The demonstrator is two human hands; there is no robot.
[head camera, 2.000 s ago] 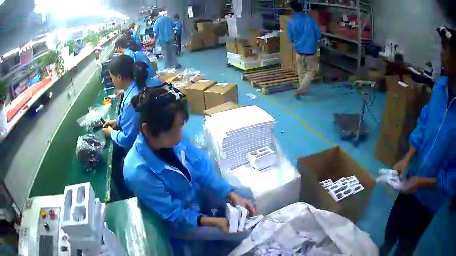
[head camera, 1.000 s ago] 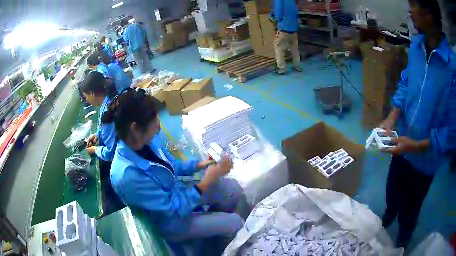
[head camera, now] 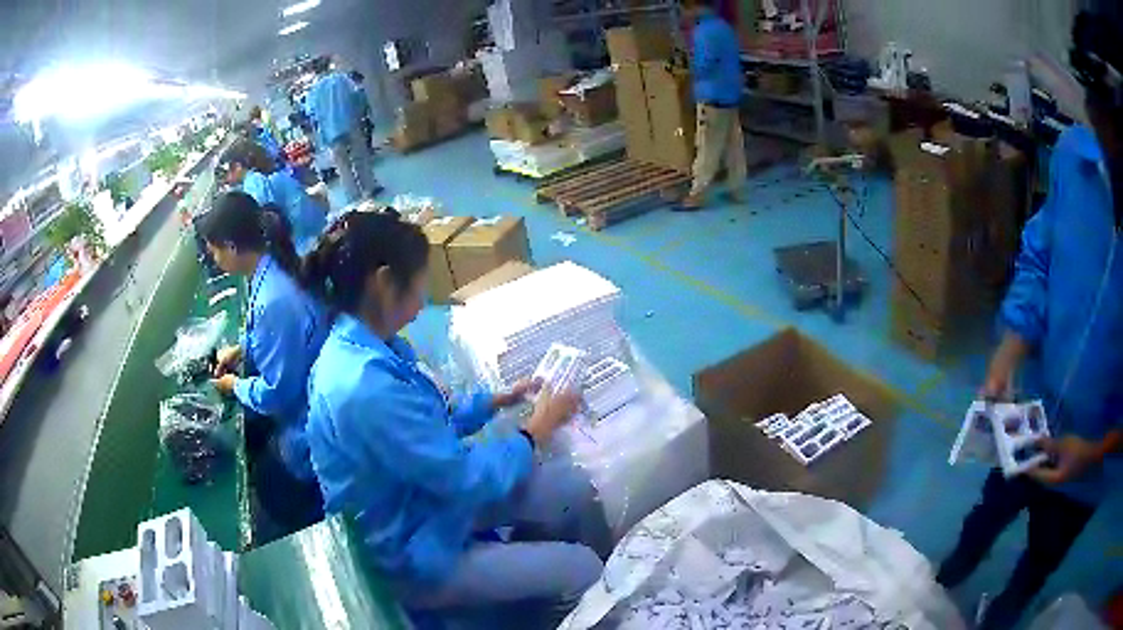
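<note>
Neither of my hands is in view. A large white woven sack (head camera: 788, 511) lies nearest in front of me, open-topped and filled with small white offcuts (head camera: 764, 585). A stack of white inserts (head camera: 179, 572) with oval openings stands at the lower left. A seated person in a blue jacket (head camera: 406, 431) holds a white insert (head camera: 558, 366) in both hands. A standing person at the right (head camera: 1071, 295) holds white inserts (head camera: 1022, 433) with openings, one in each hand. An open brown carton (head camera: 782, 468) holds several inserts (head camera: 815, 427).
A tall pile of white pieces (head camera: 538, 308) stands beside the seated person on a plastic-wrapped block (head camera: 653, 449). A green bench (head camera: 123, 468) with bagged parts (head camera: 191, 431) runs along the left. Brown cartons (head camera: 480, 252), a wooden pallet (head camera: 612, 191) and more workers are farther back.
The view has shifted. The standing person's inserts have moved lower and apart. The seated person has straightened and holds an insert near the pile instead of by the sack.
</note>
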